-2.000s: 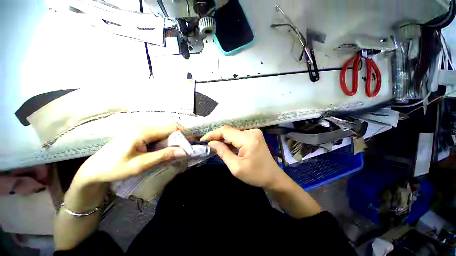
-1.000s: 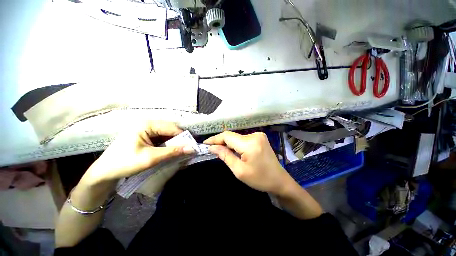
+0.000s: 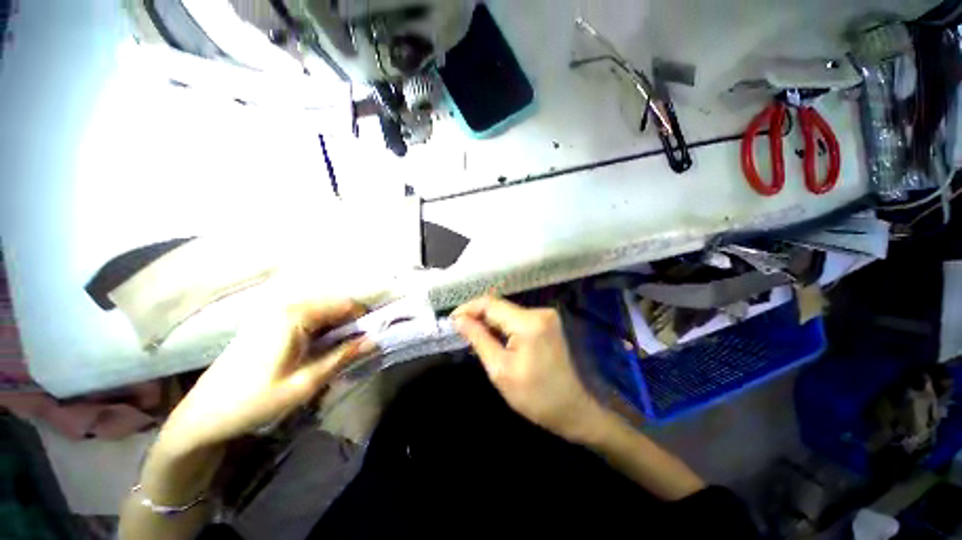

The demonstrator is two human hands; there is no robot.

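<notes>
My left hand point(image 3: 276, 364) grips a pale, whitish-grey folded piece point(image 3: 406, 325) between thumb and fingers, over my lap at the table's front edge. My right hand point(image 3: 527, 353) pinches the right end of the same piece with thumb and forefinger. More layers hang below my left hand. A beige fabric piece point(image 3: 195, 290) with dark pointed ends lies flat on the table, partly washed out by glare. The presser foot area point(image 3: 406, 116) of the sewing machine is beyond my hands, with nothing visibly held under it.
A black pad with a teal rim point(image 3: 487, 79) lies right of the needle. A slim metal tool point(image 3: 659, 116) and red-handled scissors point(image 3: 789, 148) lie further right. A blue basket point(image 3: 728, 364) with cut strips point(image 3: 738, 290) stands below the right table edge.
The view has shifted, showing more of the machine head. The pale piece is now stretched flatter between my hands, its upper corner no longer folded up. Both hands still hold it.
</notes>
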